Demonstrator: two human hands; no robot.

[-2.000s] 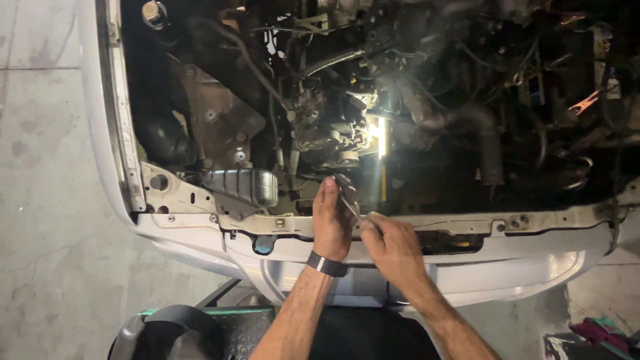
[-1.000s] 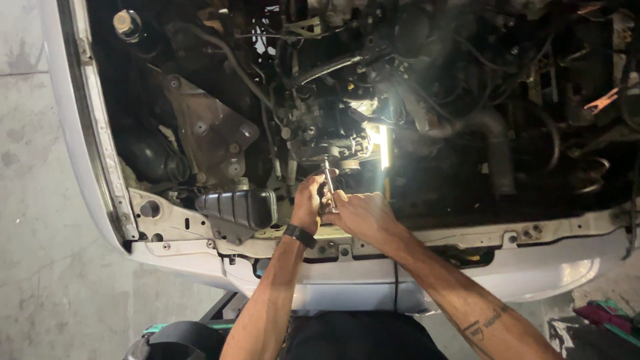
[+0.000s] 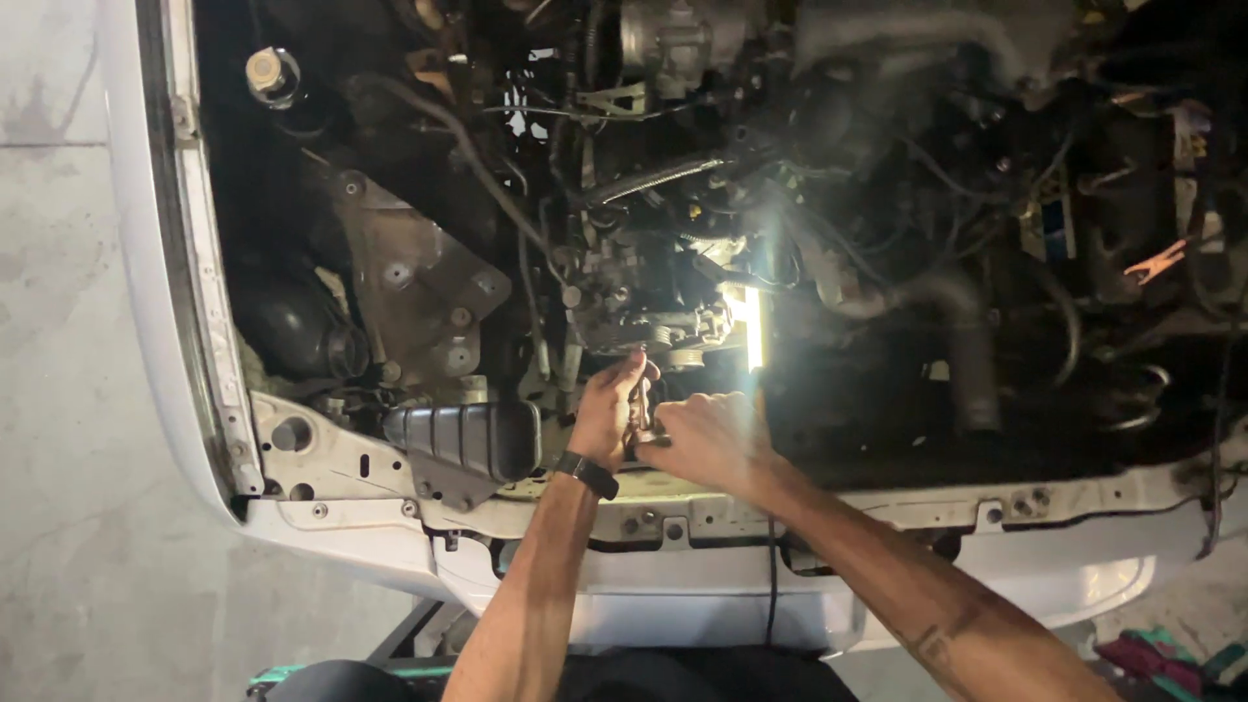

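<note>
Both hands reach over the front crossmember (image 3: 721, 512) of a car's engine bay. My left hand (image 3: 612, 405), with a dark band at the wrist, is curled around a slim metal tool (image 3: 640, 405), thumb pointing up the view. Right beside it, my right hand (image 3: 707, 434) closes its fingers on the lower end of that tool. The tool's kind and far tip cannot be made out. Just above the fingertips sit a grooved pulley (image 3: 651, 336) and other engine parts. A lit work lamp (image 3: 754, 327) shines to the right of them.
A black ribbed plastic box (image 3: 468, 439) lies left of my left hand, with a metal bracket (image 3: 409, 273) beyond it. Hoses (image 3: 965, 341) and wiring fill the right side. A dark cable (image 3: 772, 585) hangs over the white bumper (image 3: 682, 604). An orange clamp (image 3: 1155, 263) is far right.
The metal tool stood out plainly above my hands one second ago; now it is mostly hidden between them. Both hands remain together near the crossmember.
</note>
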